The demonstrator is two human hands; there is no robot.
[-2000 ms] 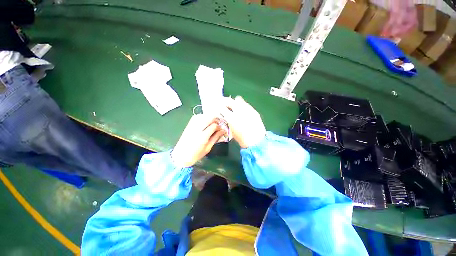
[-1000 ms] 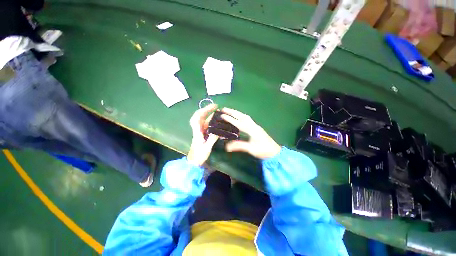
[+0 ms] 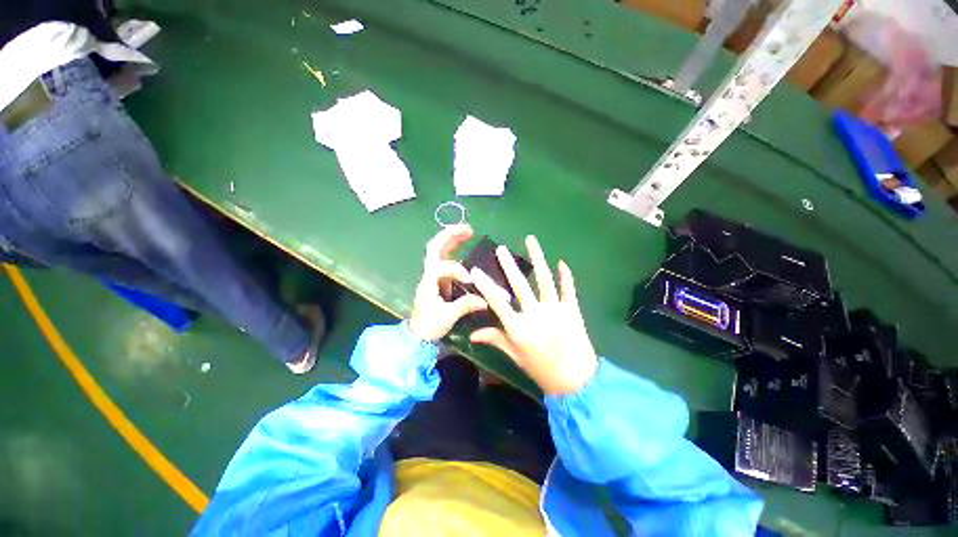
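A small black retail box (image 3: 492, 264) is between my two hands near the bench's front edge, partly hidden by my fingers. My left hand (image 3: 443, 285) grips its left side, thumb below and fingers above. My right hand (image 3: 535, 318) lies over its right side with the fingers spread. Beyond the hands lie a pile of white leaflets (image 3: 483, 157) and a second, overlapping white pile (image 3: 370, 152) to the left. A thin pale ring (image 3: 450, 214) lies flat just beyond my left fingertips.
Black boxes (image 3: 793, 341) are heaped at the right, one with a bright picture panel. A perforated metal upright (image 3: 735, 105) rises from the bench. A blue tray (image 3: 877, 163) and cartons (image 3: 825, 65) are at far right. A person in jeans (image 3: 116, 189) stands at left.
The white papers under my hands are no longer held; a black box is there instead. Since a second ago my right hand has spread its fingers. The view has shifted slightly.
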